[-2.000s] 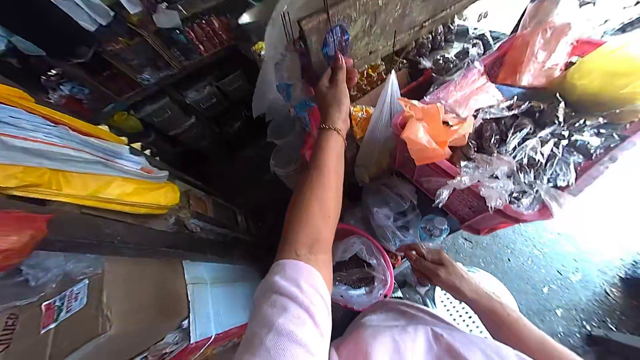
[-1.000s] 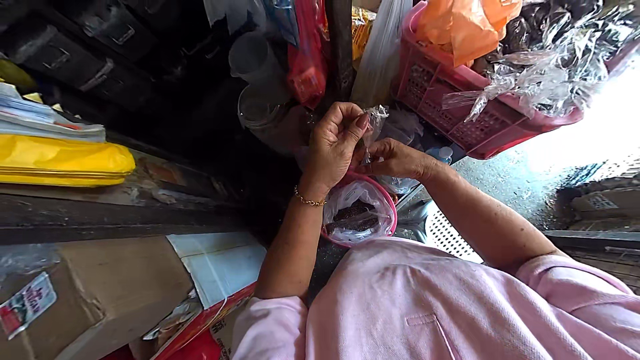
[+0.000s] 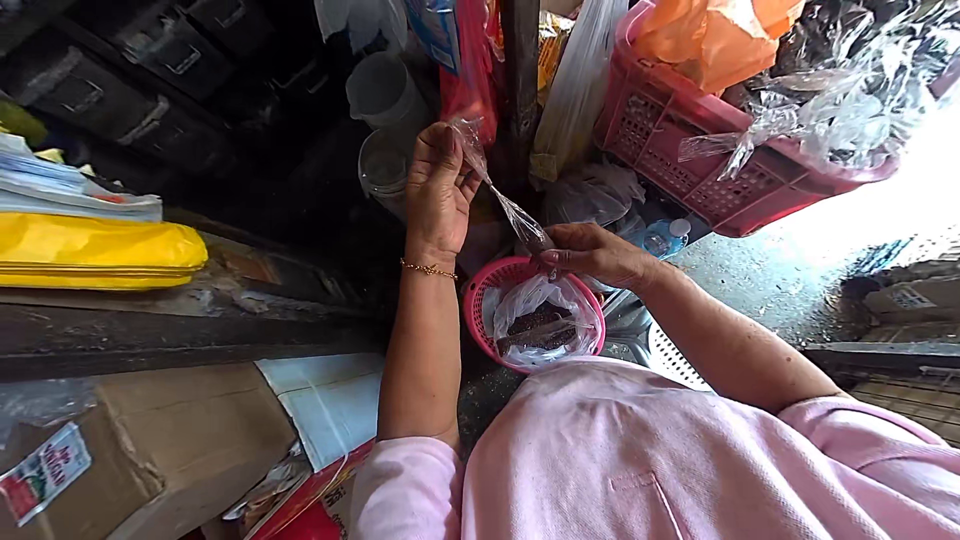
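My left hand (image 3: 440,191) pinches the upper end of a small clear plastic bag (image 3: 519,217), which is stretched and twisted between my hands. My right hand (image 3: 592,255) grips the lower part of that bag, where dark contents show. Right under it stands a round pink plastic basket (image 3: 478,319), lined with a whitish plastic bag (image 3: 581,311) that holds dark grainy contents and a filled clear packet.
A pink crate (image 3: 675,142) with clear plastic packets and an orange bag (image 3: 709,41) stands upper right. Near it is a capped plastic bottle (image 3: 666,236). Translucent pitchers (image 3: 384,90) stand above left. Yellow packaging (image 3: 97,251) and a cardboard box (image 3: 187,442) lie left.
My left hand was raised at a blue round item, then came down to meet my right hand at the clear bag. Now the hands are farther apart with the bag stretched between them.
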